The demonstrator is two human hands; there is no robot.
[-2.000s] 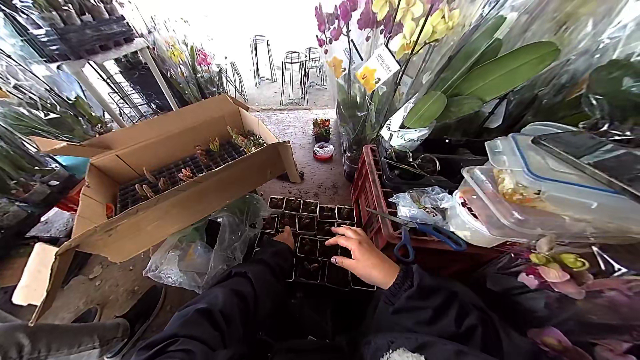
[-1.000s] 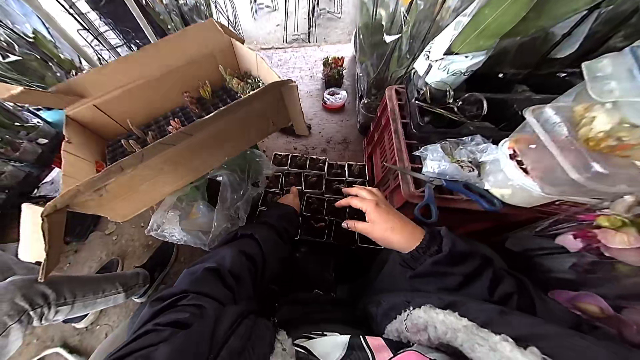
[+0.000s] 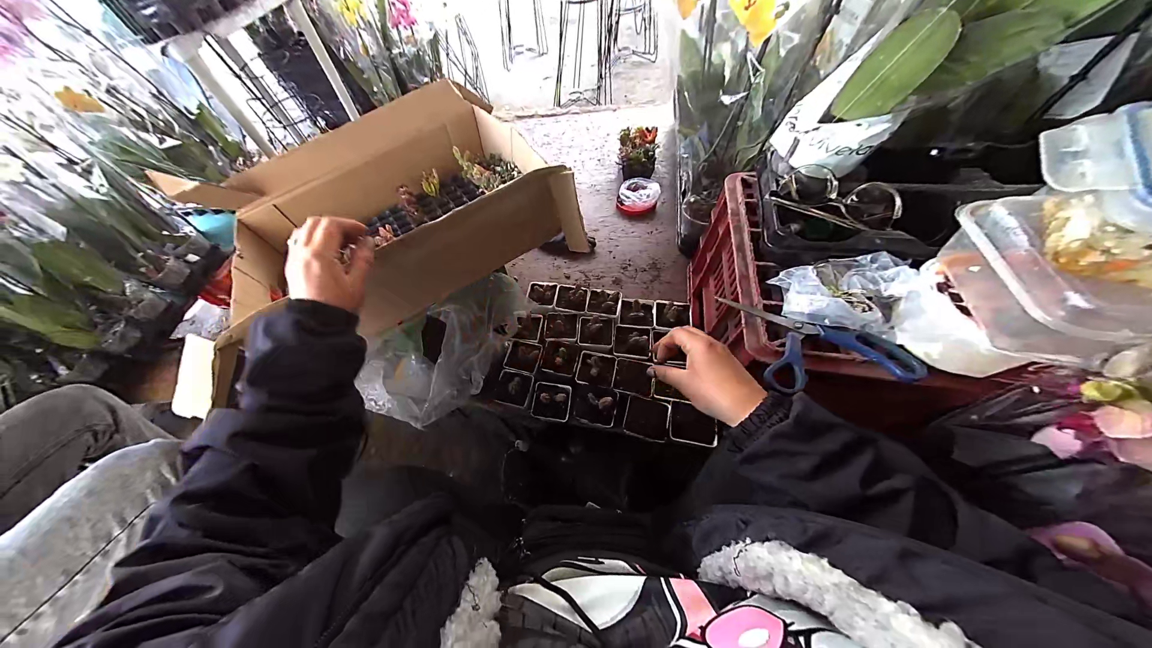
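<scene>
My left hand [image 3: 330, 261] is over the near side of a cardboard box [image 3: 360, 153], its fingers bent down toward the black plug tray [image 3: 441, 200] of small succulents inside; its fingertips are partly hidden, so a hold cannot be made out. My right hand [image 3: 697, 369] rests at the right side of a block of small square pots [image 3: 596, 364] filled with dark soil, thumb and forefinger close together over a pot. Whether something is between them cannot be told. Several front pots hold small plants.
Right of the pots stands a red plastic crate [image 3: 731, 270] with blue-handled scissors [image 3: 841, 340] and clear plastic containers [image 3: 1062, 261]. A clear plastic bag [image 3: 423, 369] lies left of the pots. Beyond are a small potted plant [image 3: 638, 153] and a red-rimmed dish [image 3: 638, 195]. Someone's jeans-clad leg [image 3: 99, 513] is at left.
My left hand has left the pots and moved left to the cardboard box. My right hand stays at the right side of the pots, its fingers drawn closer together.
</scene>
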